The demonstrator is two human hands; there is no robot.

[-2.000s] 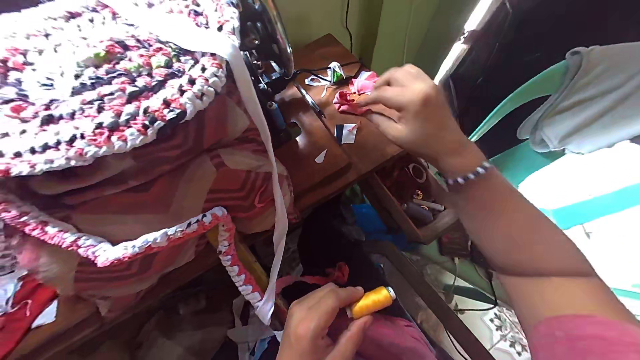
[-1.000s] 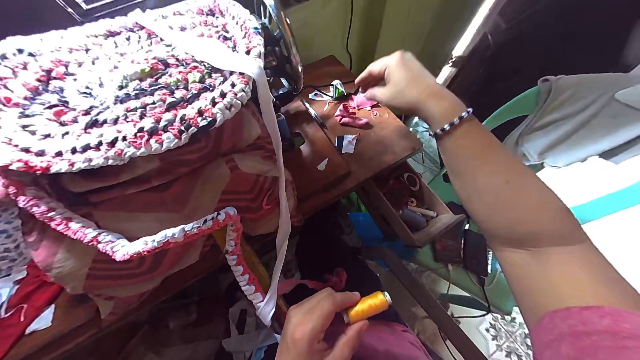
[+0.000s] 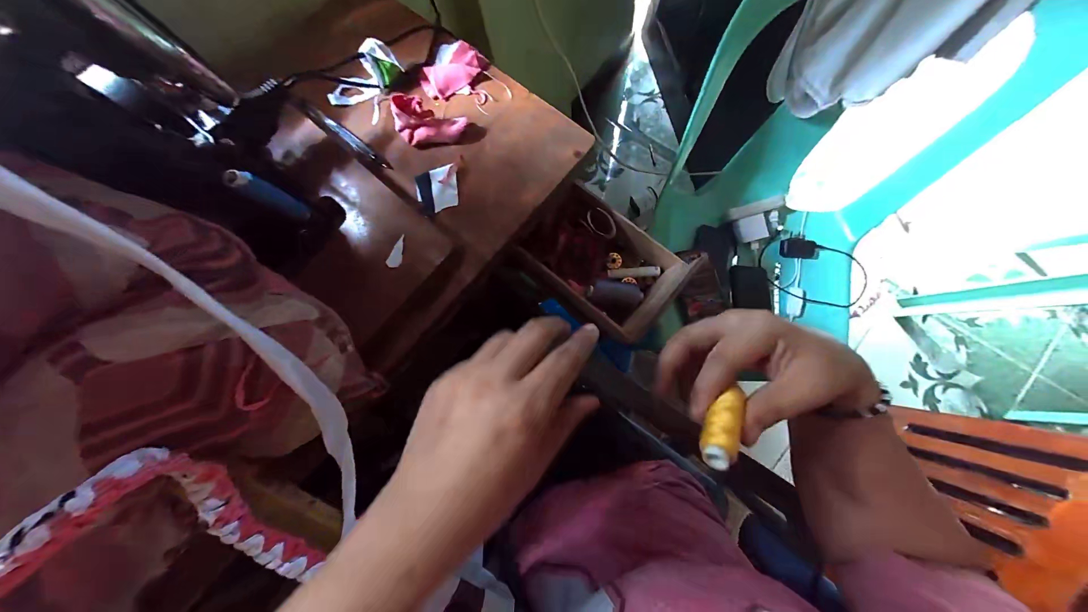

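Between the thumb and fingers of my right hand (image 3: 773,365) is a spool of yellow thread (image 3: 723,425), its pale end tilted down. My left hand (image 3: 510,391) is to the left of it, back upward, fingers slightly parted; its palm side is hidden, and nothing shows in it. Just beyond my left hand is a blue object (image 3: 557,313), partly covered. An open wooden drawer (image 3: 659,310) above my hands holds spools, small yellow bobbins and a ring. Pink fabric scraps (image 3: 425,123) lie on the wooden sewing table (image 3: 518,144).
A black sewing machine (image 3: 153,68) stands at upper left, with a blue thread spool (image 3: 268,195) near it. Patterned red fabric (image 3: 187,340), a white strip (image 3: 255,331) and a braided fabric edge (image 3: 229,518) fill the left. Chargers and cables (image 3: 799,248) lie at right, above an orange slatted bench (image 3: 986,467).
My right hand has come down from the fabric scraps and now holds the yellow spool, which my left hand held before. My left hand has let go of it. The view has shifted markedly right.
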